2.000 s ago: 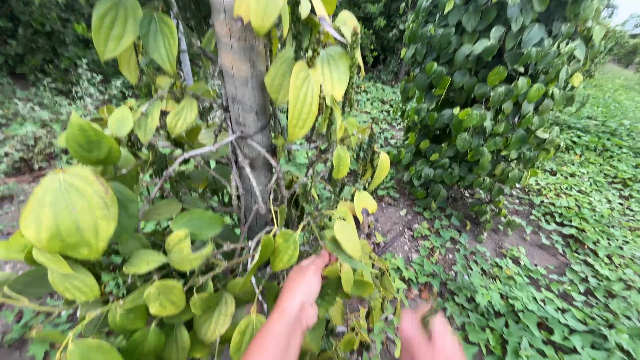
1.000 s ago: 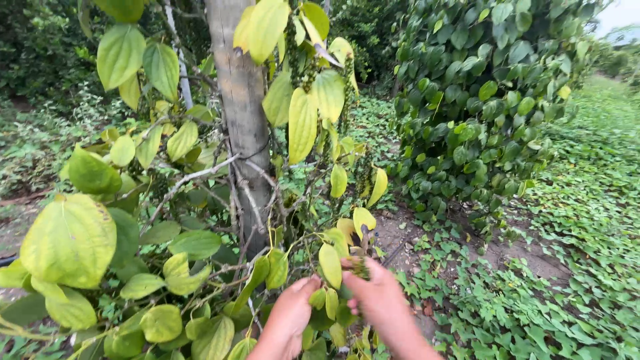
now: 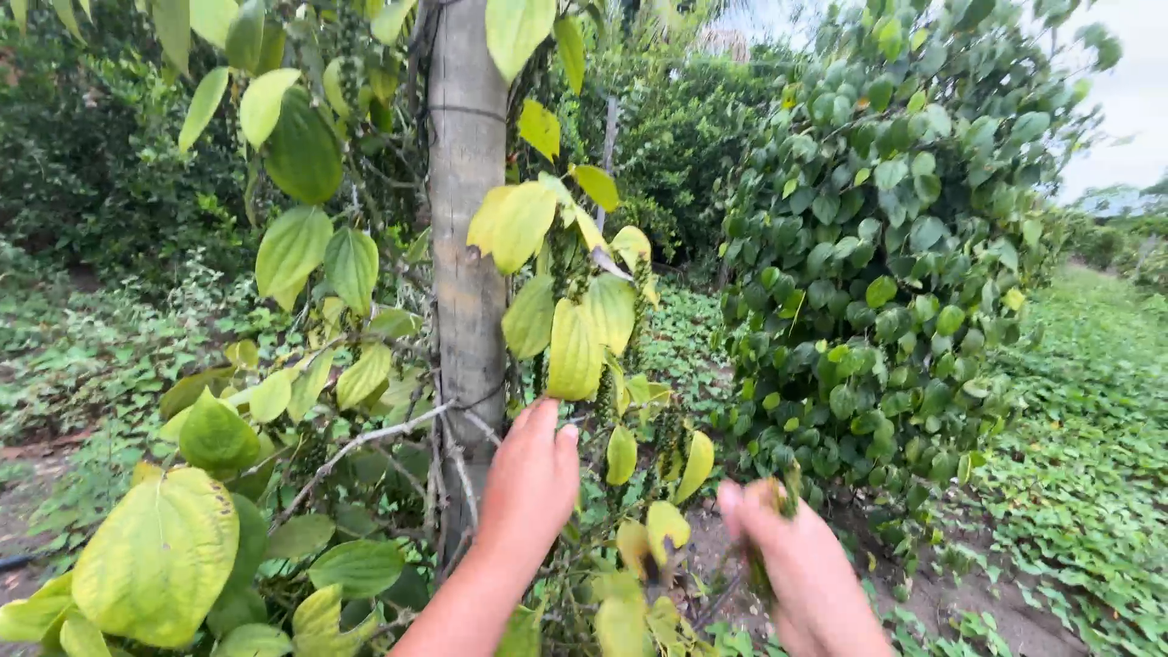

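A pepper vine with yellow-green leaves (image 3: 575, 351) and hanging green pepper spikes (image 3: 671, 433) climbs a wooden post (image 3: 467, 228). My left hand (image 3: 538, 465) is raised in front of the post, its fingertips at the lower edge of a yellow leaf; whether it grips a stem or spike there is hidden. To the right, my right hand (image 3: 785, 538) is closed around several green pepper spikes (image 3: 757, 570), which stick out above and below the fist. It is slightly blurred and stands apart from the vine.
Bare woody branches (image 3: 365, 443) cross in front of the post's lower part. Large leaves (image 3: 157, 557) spread at the lower left. Another leafy pepper vine (image 3: 867, 301) stands at the right, over bare soil (image 3: 985, 593) and green ground cover (image 3: 1077, 438). A thin wire (image 3: 467, 111) rings the post.
My left hand has moved up from the lower leaves to the yellow leaf beside the post. My right hand, among the lower leaves a second ago, has drawn away to the right. The view has tilted up.
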